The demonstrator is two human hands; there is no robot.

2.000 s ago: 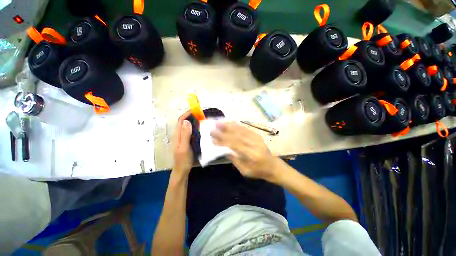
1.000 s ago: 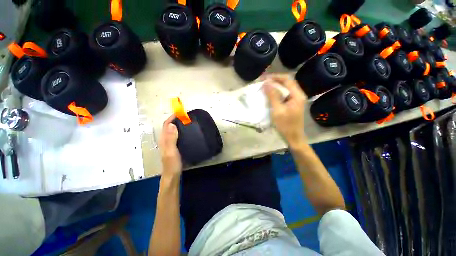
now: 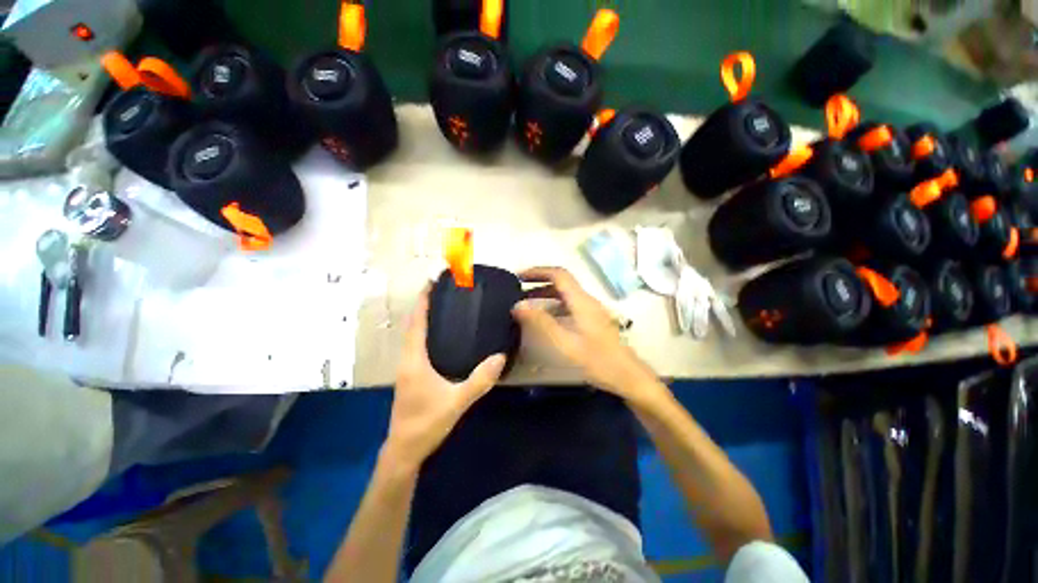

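A black speaker (image 3: 461, 330) with an orange loop at its upper end lies near the bench's front edge. My left hand (image 3: 438, 399) holds it from the left and below, thumb across its lower side. My right hand (image 3: 575, 338) is at the speaker's right side, fingertips against or right beside its edge; whether they grip something is hidden. A crumpled white glove (image 3: 692, 298) and a small pale blue-grey pad (image 3: 612, 262) lie on the bench to the right. Only a small bit of a thin stick (image 3: 624, 323) shows beside my right hand.
More black speakers (image 3: 629, 159) with orange loops stand along the back; many crowd the right (image 3: 837, 298). A white sheet (image 3: 256, 308) covers the bench's left, with a metal tool (image 3: 100, 213) and dark handles. Dark plastic-wrapped stacks (image 3: 911, 456) stand at lower right.
My right hand has put the white glove down on the right and come back to the speaker. My left hand has shifted its hold, thumb now across the speaker's lower side.
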